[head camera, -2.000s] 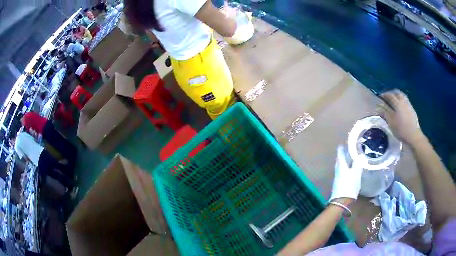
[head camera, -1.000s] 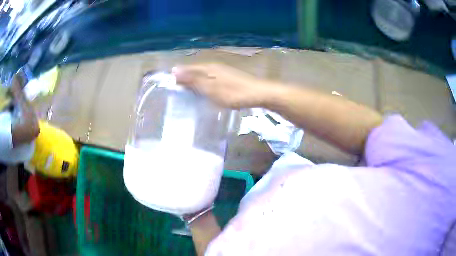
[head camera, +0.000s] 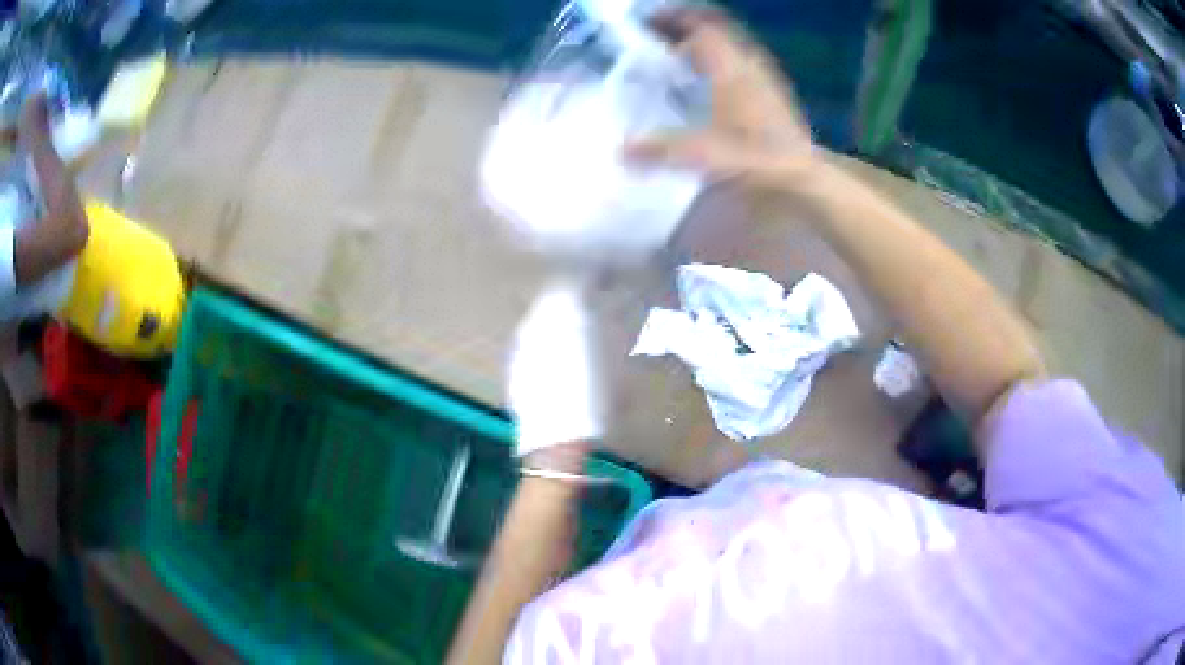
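Note:
A round vessel (head camera: 585, 175), clear at the top with a white lower part, is tilted and blurred over the cardboard-covered bench (head camera: 390, 195). My right hand (head camera: 741, 111), bare, grips its right side. My left hand (head camera: 556, 370), in a white glove, is just below the vessel, above the crate's edge; its fingers are blurred, and I cannot tell if they touch the vessel. A crumpled white cloth (head camera: 760, 340) lies on the bench to the right of my left hand.
A green perforated crate (head camera: 344, 368) stands at the bench's near side with a pale T-shaped part (head camera: 448, 513) in it. A small white scrap (head camera: 897, 372) and a dark object (head camera: 938, 444) lie near my right forearm. A person in yellow (head camera: 124, 279) is at the left. A green post (head camera: 894, 72) stands behind.
The vessel has moved up and away over the bench. My left hand, earlier hidden behind the vessel with only its wrist showing, now shows below it. My right hand has moved to the vessel's right side.

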